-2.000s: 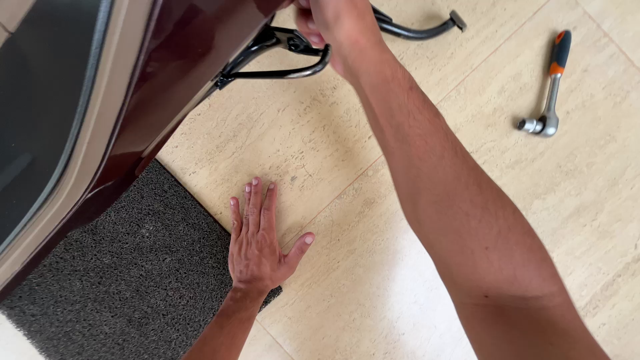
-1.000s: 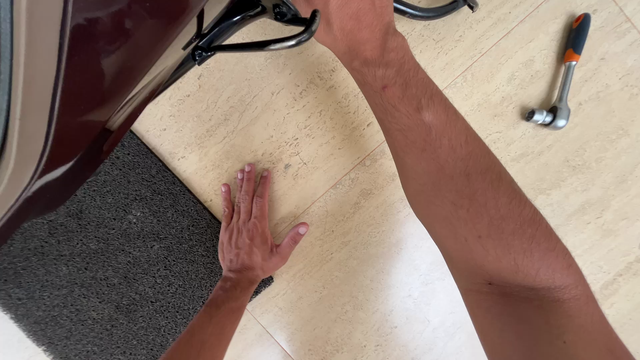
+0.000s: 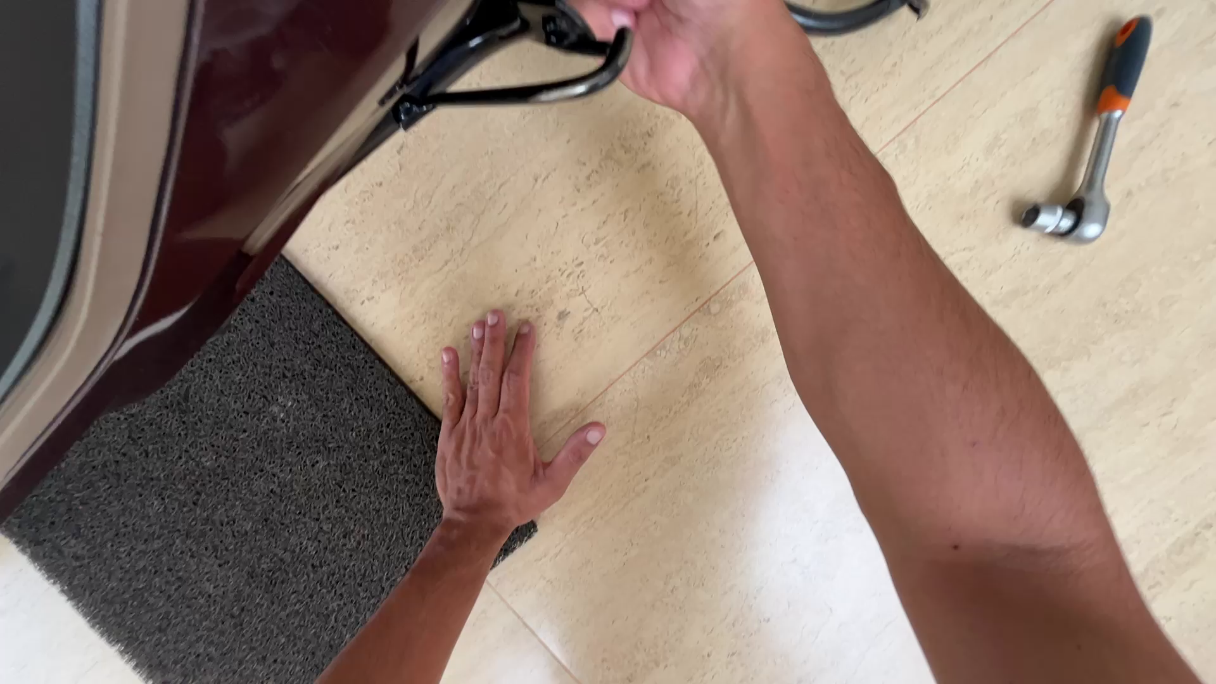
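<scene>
My left hand (image 3: 499, 437) lies flat, palm down, on the beige stone floor tiles, its heel at the edge of a dark looped mat (image 3: 266, 475). It holds nothing, and its fingers are spread a little. My right hand (image 3: 674, 47) is at the top edge, beside a black metal bracket with a curved bar (image 3: 541, 92) under a maroon body panel (image 3: 275, 95). The fingers are partly hidden and cut off by the frame, so what they touch or hold cannot be told. A ratchet wrench with a socket (image 3: 1099, 157) lies on the tiles at the upper right.
A beige trim strip (image 3: 128, 180) and a dark seat-like surface (image 3: 38, 123) border the maroon panel at the left. Another curved black metal bar (image 3: 850, 17) shows beyond my right wrist. Thin joints run between the floor tiles (image 3: 855, 589).
My left hand stays flat on the floor. My right hand remains near the black bracket, with its fingers largely out of sight. The ratchet wrench has not moved on the tiles.
</scene>
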